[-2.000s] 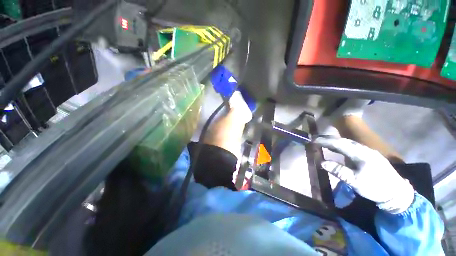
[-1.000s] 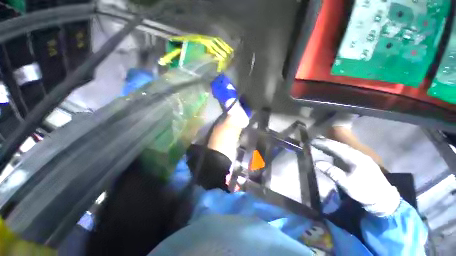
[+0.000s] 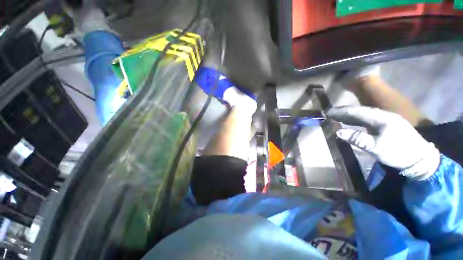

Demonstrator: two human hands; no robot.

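Note:
My right hand [image 3: 388, 137] wears a white glove and hangs over the black metal frame [image 3: 332, 147] at the right. Its fingers are partly extended, and no object shows in it. My left hand is not in view. A red-lined tote with a black rim [image 3: 355, 61] is at the upper right. Parts of green circuit boards [image 3: 391, 6] show in it, cut off by the top edge.
A long bench or conveyor edge [image 3: 127, 152] runs down the left, with yellow-and-black striping [image 3: 195, 51] at its end. A black cable crosses it. Black racks [image 3: 45, 101] stand at far left. My legs and a blue shoe [image 3: 210, 84] are below; another person's jeans-clad leg [image 3: 101, 66] shows beyond.
The view has shifted, so the tote and boards sit higher and are more cut off. The jeans-clad leg shows more fully. My right hand appears slightly higher and stays empty.

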